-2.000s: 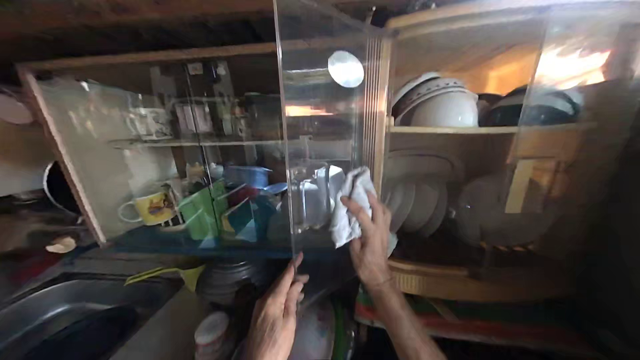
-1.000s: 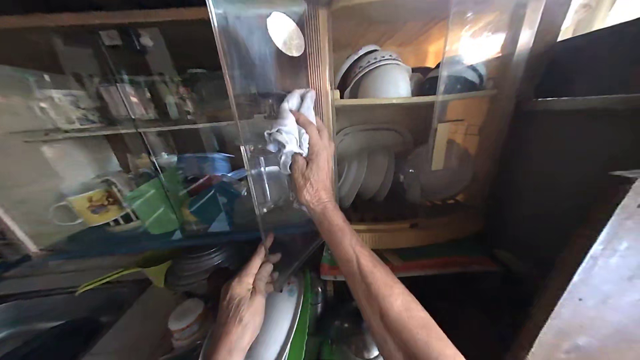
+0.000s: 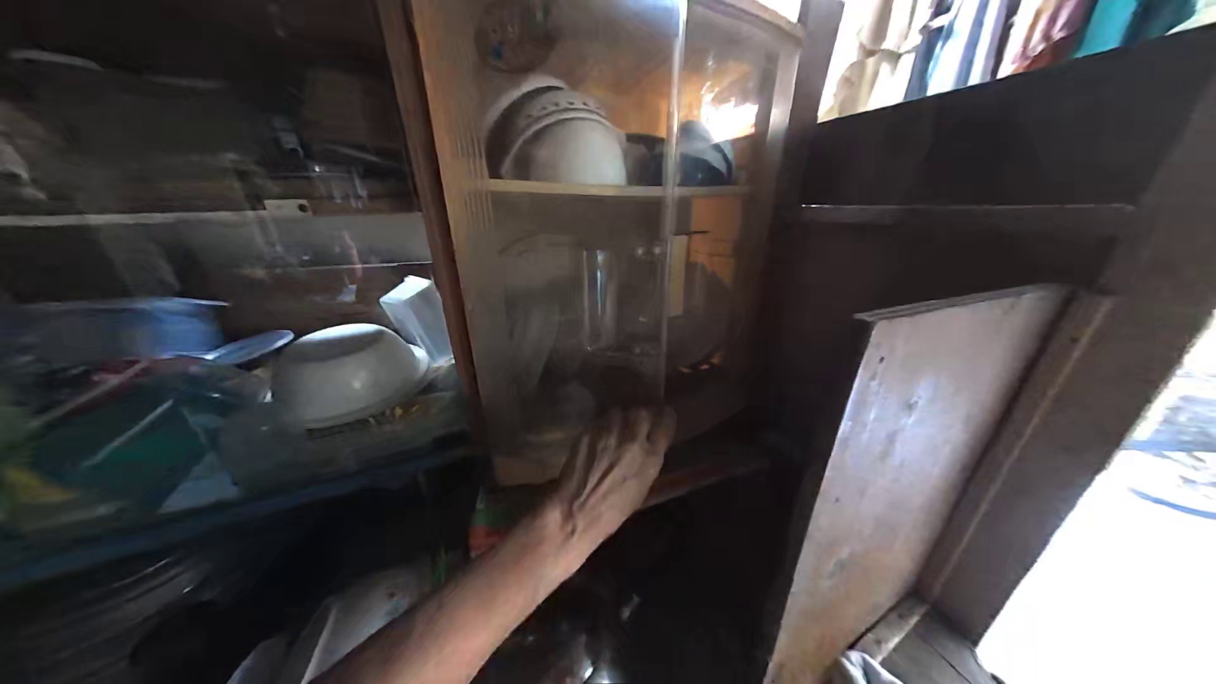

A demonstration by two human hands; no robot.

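My left hand (image 3: 617, 456) reaches up from the bottom, its fingers curled at the lower edge of a glass cabinet door (image 3: 622, 304). The door lies across the right compartment of a wooden cabinet. Through the glass, pale bowls (image 3: 570, 142) rest on the wooden shelf (image 3: 589, 189), and plates stand dimly below. My right hand is out of view. Part of a pale cloth (image 3: 863, 668) shows at the bottom edge; whether a hand holds it is hidden.
To the left, behind glass, are an upturned white bowl (image 3: 347, 375) and a pale rectangular container (image 3: 418, 313). A wooden panel (image 3: 912, 446) stands at right beside a bright opening. Hanging clothes (image 3: 950, 43) show at upper right. Dishes lie below the cabinet.
The glass door has swung right, across the right compartment, with my left hand at its lower edge. My right hand, earlier pressing a white cloth on the glass, has left view. The view has turned right.
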